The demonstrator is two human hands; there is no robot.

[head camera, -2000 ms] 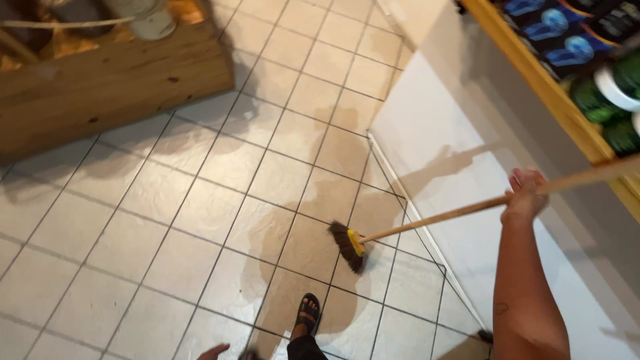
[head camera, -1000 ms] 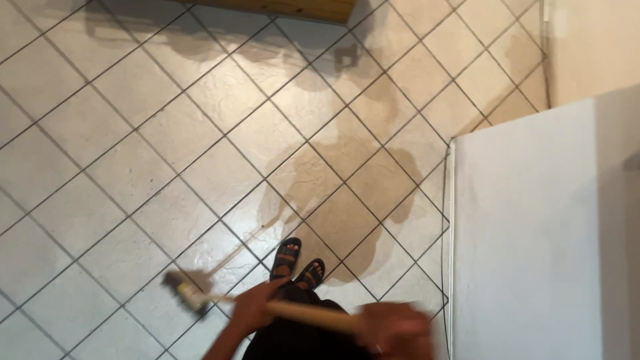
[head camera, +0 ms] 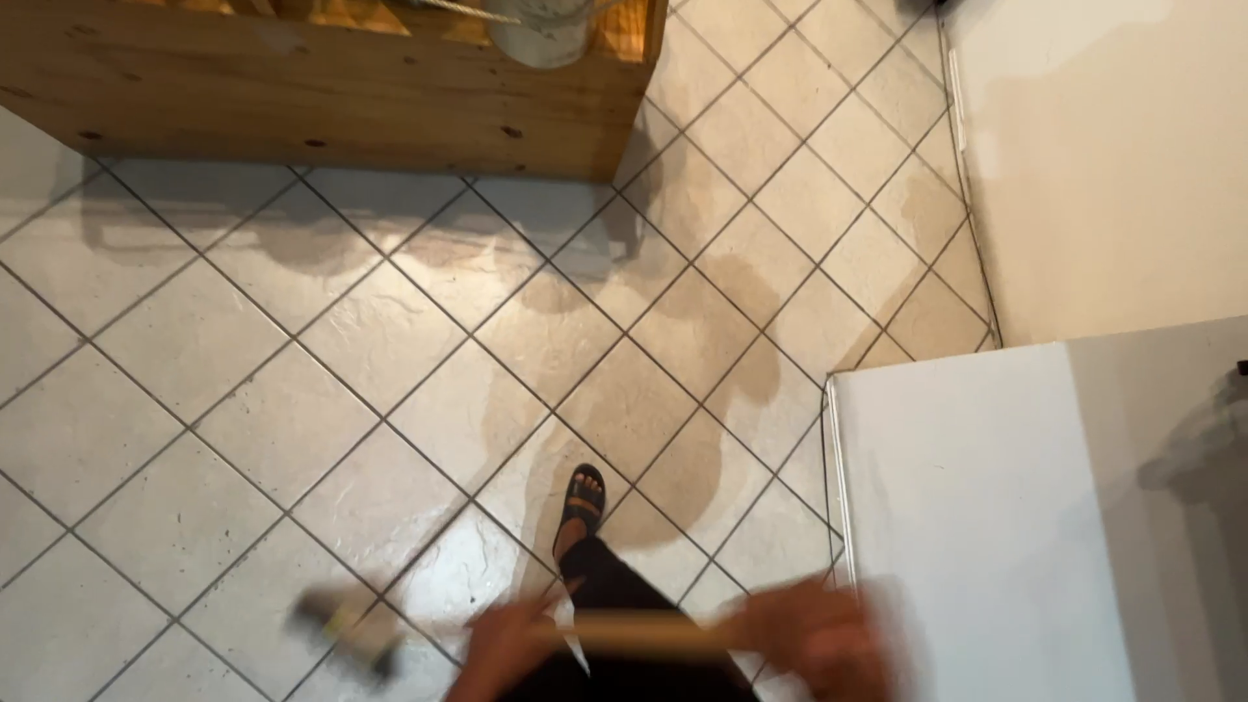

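Observation:
A broom's wooden handle (head camera: 648, 634) runs sideways across the bottom of the head view, in front of my dark trousers. My left hand (head camera: 517, 639) is closed around it nearer the broom head, and my right hand (head camera: 829, 634) grips it farther right; both are motion-blurred. The blurred broom head (head camera: 351, 629) is at the lower left, over the tiled floor (head camera: 292, 419). Its bristles are dark, with a hint of yellow. Whether they touch the tiles cannot be told. One foot in a black sandal (head camera: 583, 502) shows above the handle.
A knotty wooden display unit (head camera: 341, 107) stands at the upper left, with a pale container (head camera: 541, 34) in it. A white partition (head camera: 965, 468) rises at the lower right, and a cream wall (head camera: 1111, 185) lies behind it. Small dark specks (head camera: 219, 526) dot the tiles at left.
Two seconds ago my right hand held the handle near the white partition, with the broom head beside it. Both hands now hold the handle, and the broom head is at my left. The view has shifted.

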